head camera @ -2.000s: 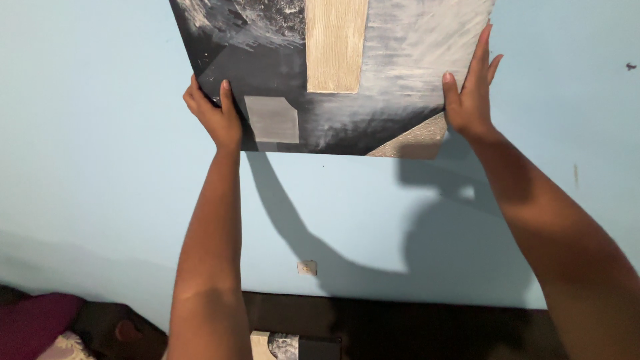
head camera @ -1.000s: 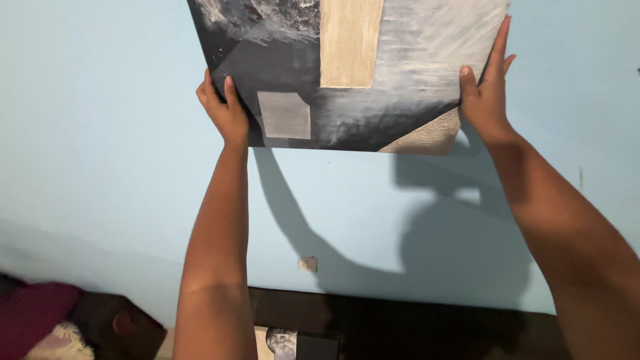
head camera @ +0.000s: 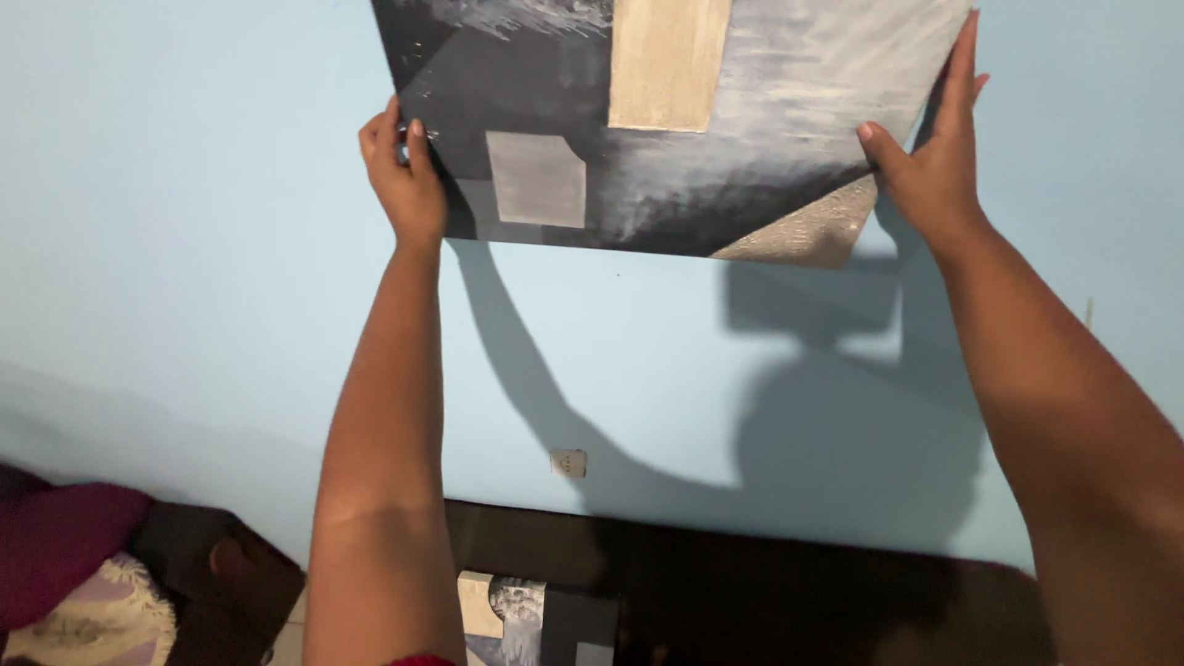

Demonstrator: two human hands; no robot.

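An abstract painting (head camera: 546, 176) in black, grey, white and beige is held up against or close to a light blue wall, its upper part cut off by the top of the view. My left hand (head camera: 407, 180) grips its left edge near the lower corner, thumb on the front and fingers at the side. On the right edge, my right hand (head camera: 934, 171) holds it with the thumb on the painted face and the fingers along the side. Whether the painting's back touches the wall cannot be seen.
A wall socket (head camera: 569, 462) sits on the blue wall (head camera: 592, 370) below the painting. Dark furniture (head camera: 758, 592) stands along the wall, with a second, similar painting (head camera: 523, 615) at the bottom. Purple cloth (head camera: 74, 546) and a fringed fabric (head camera: 102, 615) lie at lower left.
Both hands still hold the painting by its sides. It sits slightly further right in the view than two seconds ago, and its lower edge now slopes down a little more to the right.
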